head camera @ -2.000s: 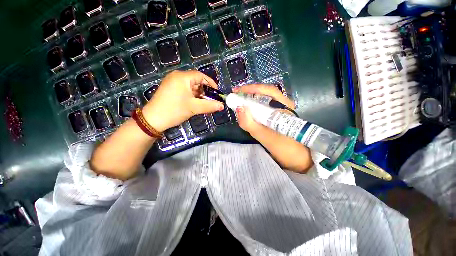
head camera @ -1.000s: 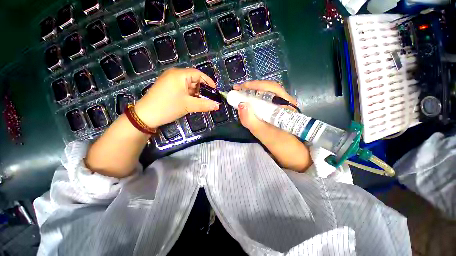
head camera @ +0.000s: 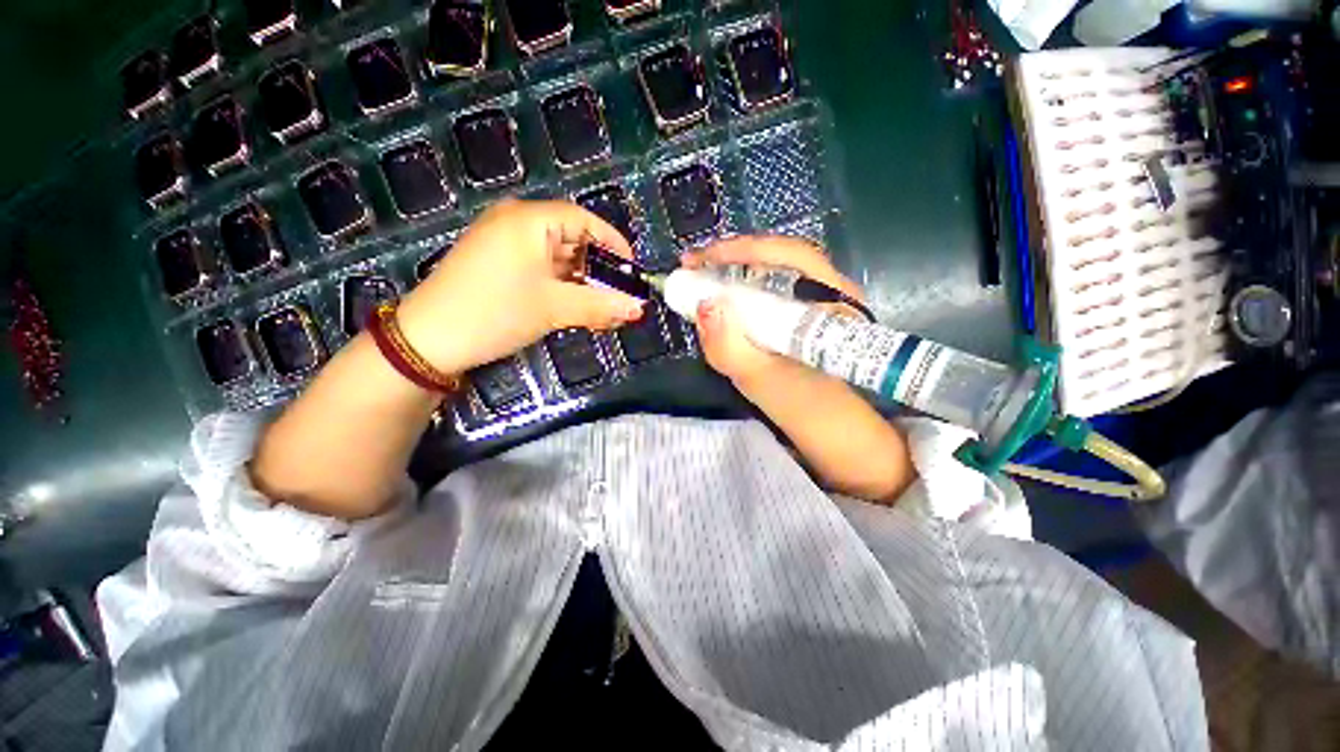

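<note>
A small black watch-like housing (head camera: pixel 614 272) is pinched edge-on between the thumb and fingers of my left hand (head camera: pixel 507 294), above the tray. My right hand (head camera: pixel 772 331) is closed around a white and clear dispensing syringe (head camera: pixel 860 354) with a printed label. Its needle end meets or nearly meets the housing's right edge; contact cannot be told. A green cap (head camera: pixel 1029 411) sits at the syringe's rear, with a pale yellowish hose (head camera: pixel 1124 467). A thin dark stick (head camera: pixel 833 300) lies alongside the syringe at my right hand. My palms are hidden.
A clear blister tray (head camera: pixel 782 174) with rows of dark housings lies under and beyond my hands. At the right are a white board (head camera: pixel 1095 221) with small pinkish-brown parts and a black box (head camera: pixel 1264 162) with a red light. Red parts (head camera: pixel 33 345) lie left. A white sleeve (head camera: pixel 1249 514) shows lower right.
The rear of the syringe with its green cap has moved slightly right and up since the first frame. The housing has shifted slightly left and remains pinched.
</note>
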